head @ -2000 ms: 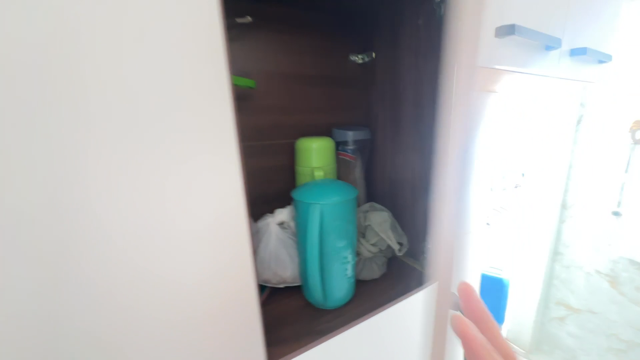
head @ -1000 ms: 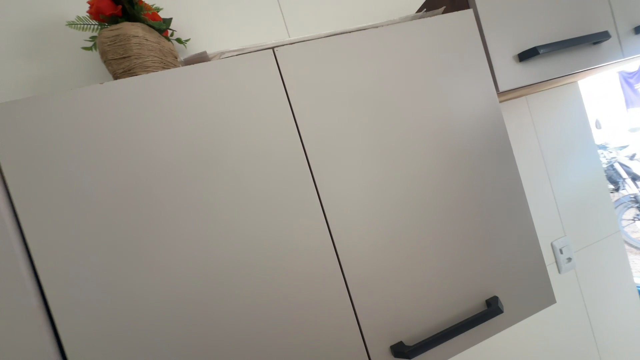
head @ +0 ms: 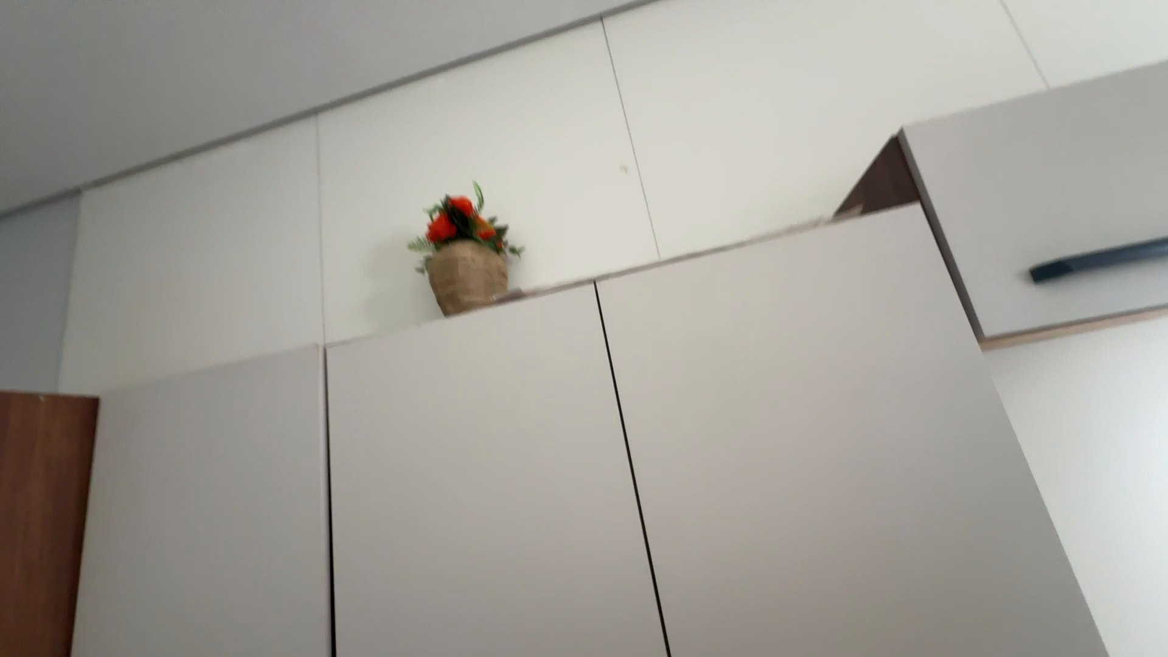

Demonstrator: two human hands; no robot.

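Neither my left hand nor my right hand shows in the head view, so what they hold or touch is hidden. Tall light-grey cabinet doors (head: 785, 420) fill the lower middle, lying flat in line with thin dark gaps between them. On top of the cabinet stands a woven-looking brown flower pot (head: 467, 276) with red and orange flowers (head: 452, 219) and green leaves. It is upright, close to the pale tiled wall.
At the right, a wall cabinet (head: 1031, 201) with a dark bar handle (head: 1100, 260) juts out. A brown wooden panel (head: 46, 520) stands at the left edge. Above are the pale wall (head: 757, 119) and the grey ceiling (head: 228, 64).
The view has swung far up. Two seconds ago an open cabinet with a teal pitcher, a green flask and a hand's fingers showed; one second ago, shut doors. All those have left the view.
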